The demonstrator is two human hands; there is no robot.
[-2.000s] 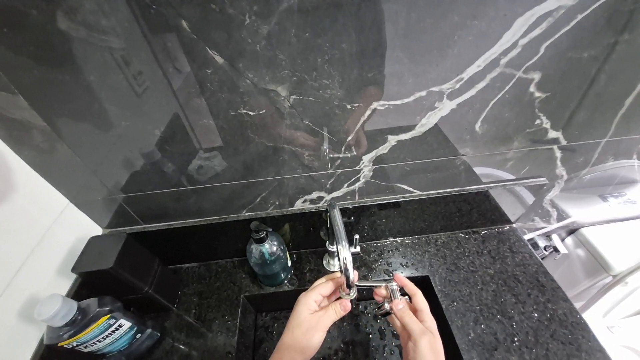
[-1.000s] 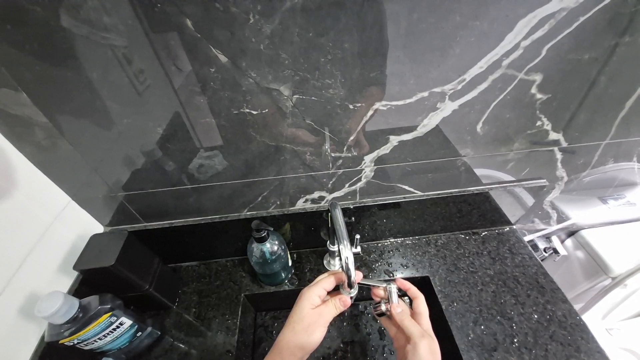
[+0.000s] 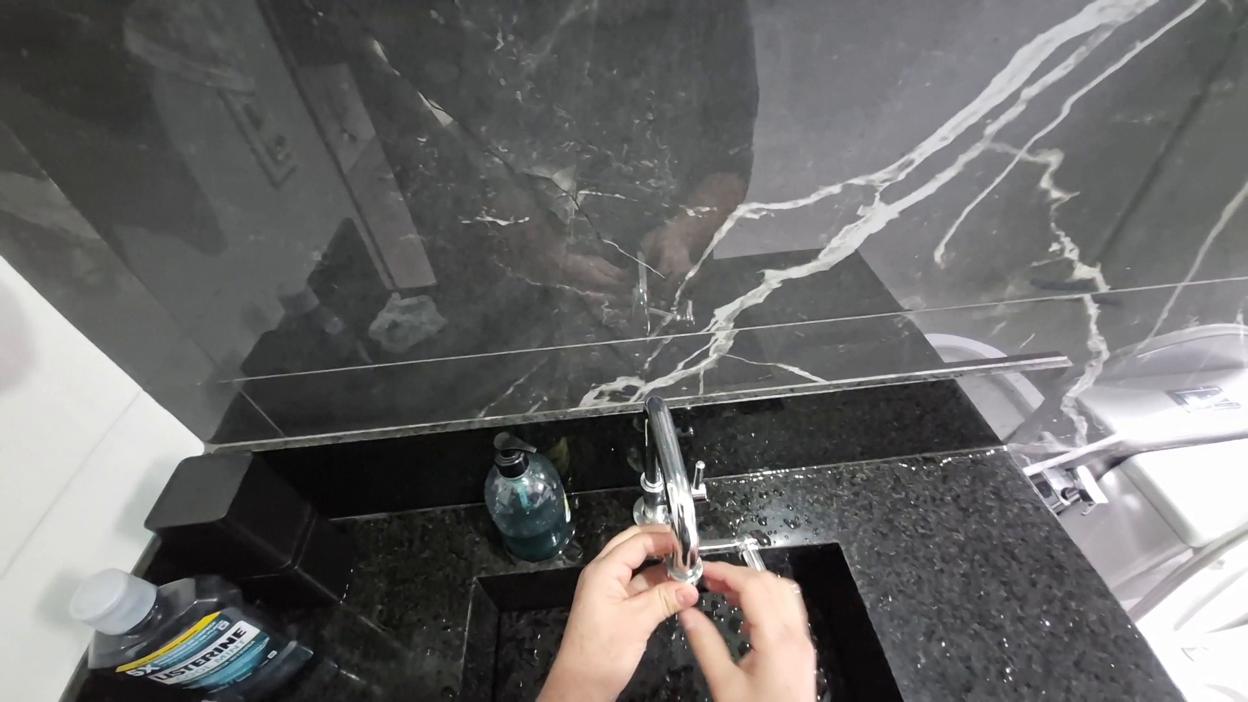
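A chrome faucet (image 3: 673,478) with a curved spout stands behind the black sink basin (image 3: 858,634). My left hand (image 3: 614,614) grips the spout's lower end, with thumb and fingers around its collar. Close on the right, my right hand (image 3: 756,624) has its index finger at the collar and its thumb lower, with a gap between them; it is slightly blurred. Beyond its fingers, a thin chrome arm with a cylindrical end (image 3: 753,554) shows beside the spout, partly hidden. Whether that arm joins the spout cannot be told.
A pump soap bottle (image 3: 529,507) stands left of the faucet. Farther left are a black box-shaped container (image 3: 229,517) and a Listerine mouthwash bottle (image 3: 195,643). Water drops dot the granite counter (image 3: 985,565). A glossy marble-patterned wall (image 3: 546,244) rises behind; white fixtures are at right.
My right hand has let go of the chrome arm's cylindrical end and moved left to the spout's tip. My left hand stays on the spout's end.
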